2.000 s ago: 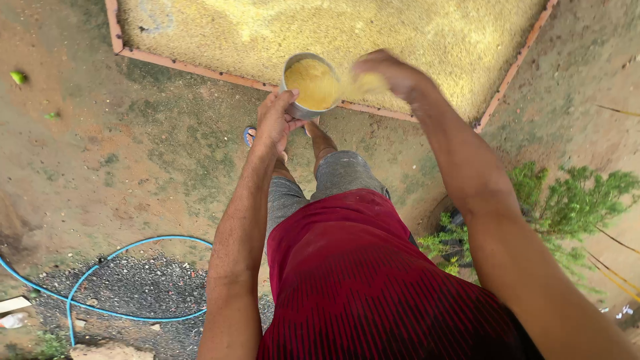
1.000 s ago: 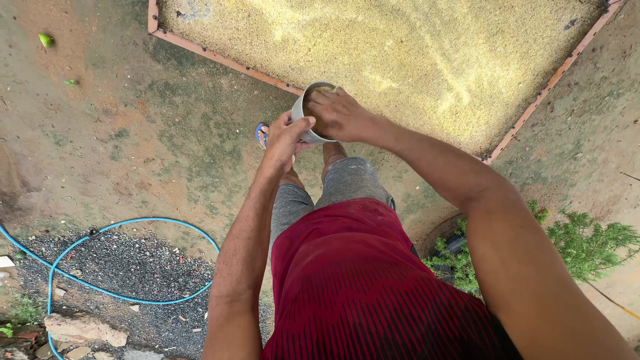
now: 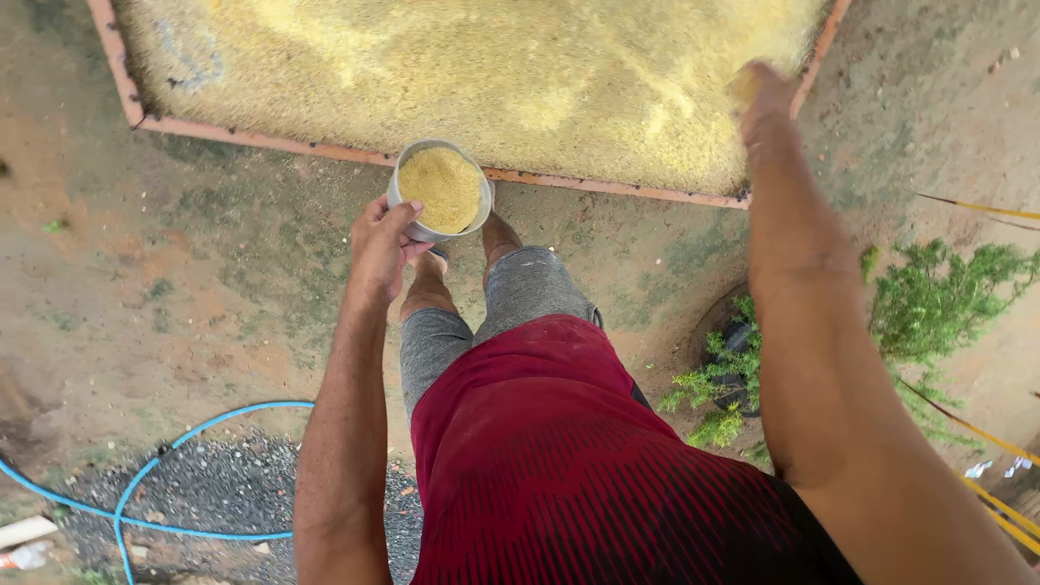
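Note:
My left hand [image 3: 387, 244] grips the rim and side of a round metal container [image 3: 395, 193], its thumb over the edge. Yellow granular meal [image 3: 441, 188] fills much of the container, which is just outside the near edge of a framed bed. Out to the right, my right hand [image 3: 764, 93] is over the bed's right corner, blurred, with a blurred yellowish patch at its fingers; whether it holds meal cannot be told. Pale grains [image 3: 487, 89] cover the bed, with brighter yellow streaks on top.
A reddish frame [image 3: 268, 141] with dark studs borders the bed. A blue hose [image 3: 203, 424] loops over dark gravel [image 3: 223, 487] at lower left. Right of my legs, a leafy green plant [image 3: 934, 305] grows near a black round pot or tyre [image 3: 735, 357]. Yellow straps [image 3: 1007, 516] cross the lower right.
My right hand has come out of the container, where it was one second ago, and moved far right over the bed. My left hand still holds the container.

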